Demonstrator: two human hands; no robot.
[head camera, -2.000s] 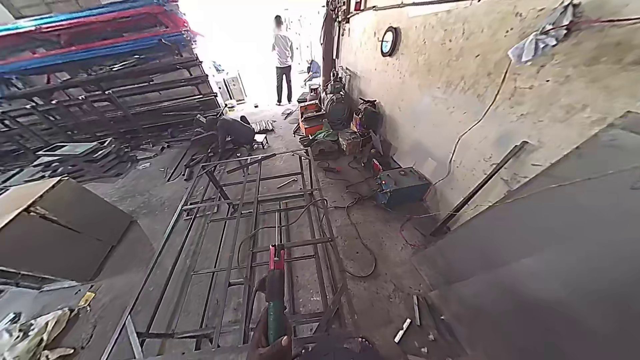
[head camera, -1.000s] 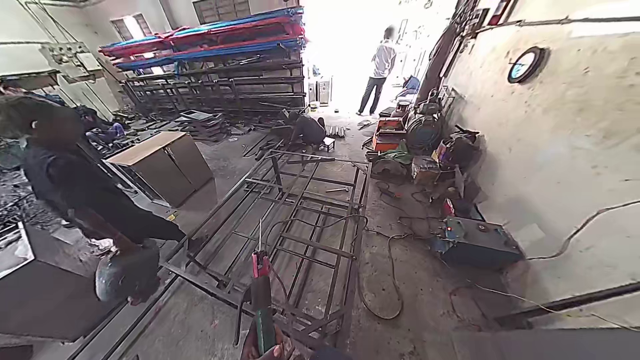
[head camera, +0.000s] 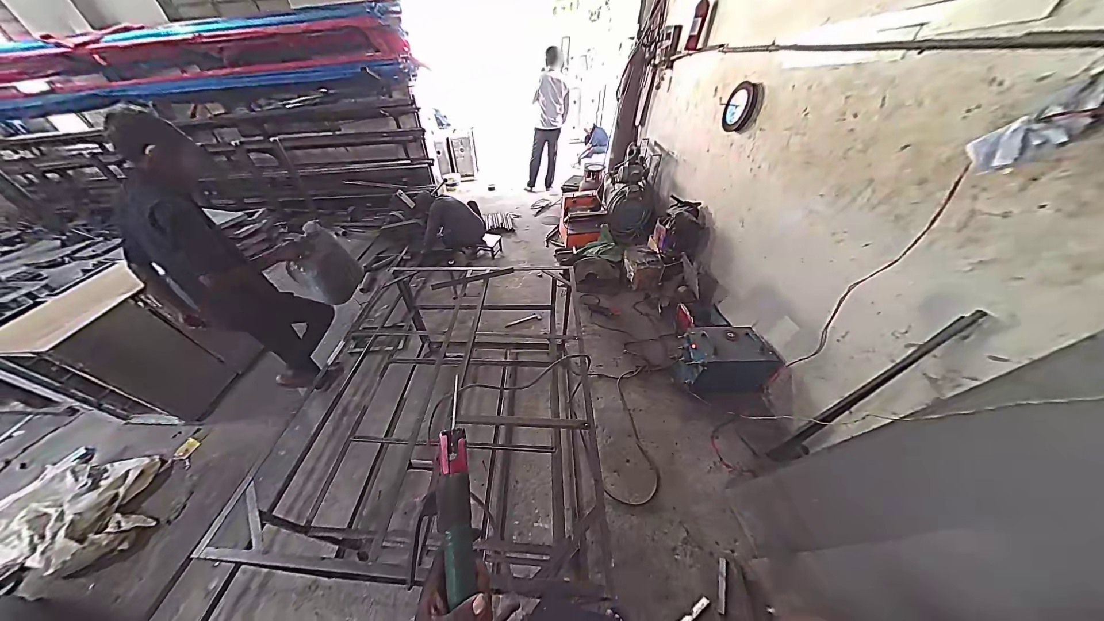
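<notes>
At the bottom, my right hand (head camera: 457, 595) is closed around the green handle of a welding electrode holder (head camera: 456, 517). Its jaws with red insulation point forward, with a thin electrode (head camera: 455, 401) rising from them. My left hand does not show. Ahead and beneath lies a large welded frame of steel bars (head camera: 345, 565), with crossbars running between its long sides. The electrode's tip appears over the frame; whether it touches a bar cannot be told. A dark cable (head camera: 657, 483) loops over the frame and the floor.
A person (head camera: 207, 233) carrying a grey container (head camera: 326, 263) walks at the frame's left, by a box-like cabinet (head camera: 147, 354). Another person (head camera: 453, 224) crouches beyond; a third (head camera: 549, 116) stands at the doorway. A blue machine (head camera: 729, 358) and leaning bar (head camera: 880, 384) are at right; crumpled sheeting (head camera: 78, 509) lies left.
The person with the container has moved forward along the frame's left side. The electrode holder stays in my hand. The view has swung left and back right.
</notes>
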